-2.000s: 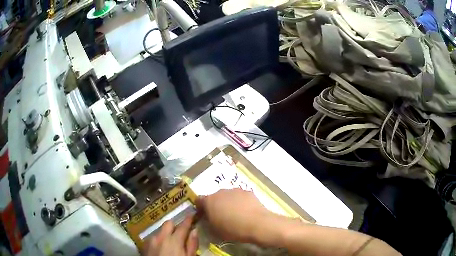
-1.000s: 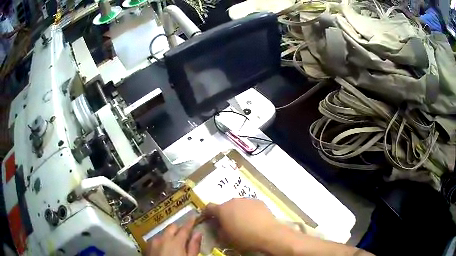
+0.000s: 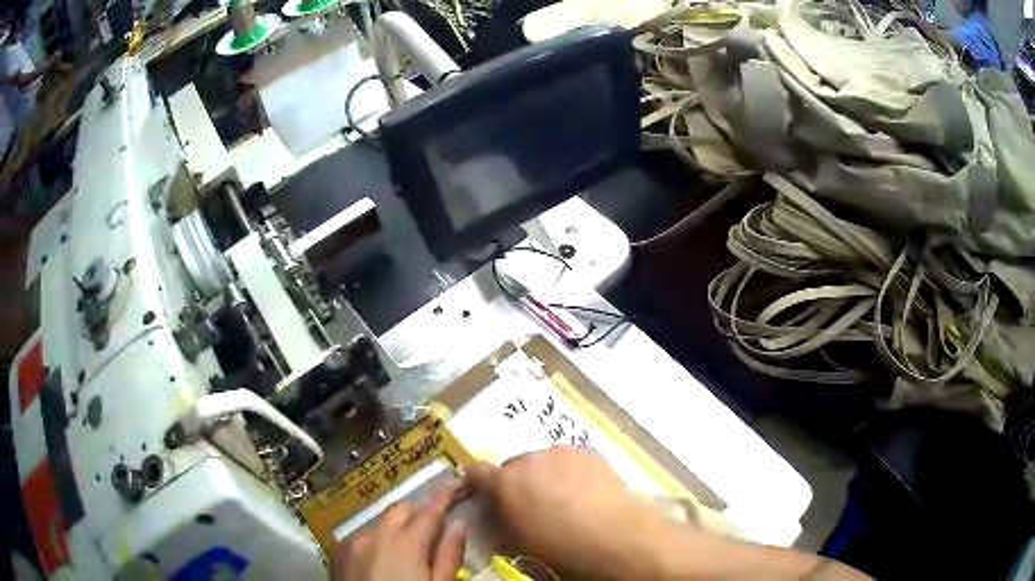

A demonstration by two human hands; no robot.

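The yellow clamp frame (image 3: pixel 392 460) with black handwriting lies beside the machine head, a pale strip showing in its window. My left hand (image 3: pixel 400 545) is at the bottom edge with its fingertips on the window's lower side. My right hand (image 3: pixel 556 499) reaches in from the right, its fingers at the frame's right corner, close to the left fingers. What lies under the fingers is hidden. A little beige cloth (image 3: pixel 486 531) shows between the hands. The template plate (image 3: pixel 658 465) with brown and yellow edges and a white marked paper (image 3: pixel 511 414) lies behind the right hand.
The white machine head (image 3: pixel 125 340) stands at left. The black control panel (image 3: pixel 522 142) is behind the table. Pink snips (image 3: pixel 553 316) lie by a black cable. Beige straps (image 3: pixel 840 284) and panels (image 3: pixel 863 125) are heaped at right. Green thread cone bases are at the back.
The view has shifted slightly, so the scene sits a little lower and to the right. Both hands stay at the yellow frame with only small finger movement.
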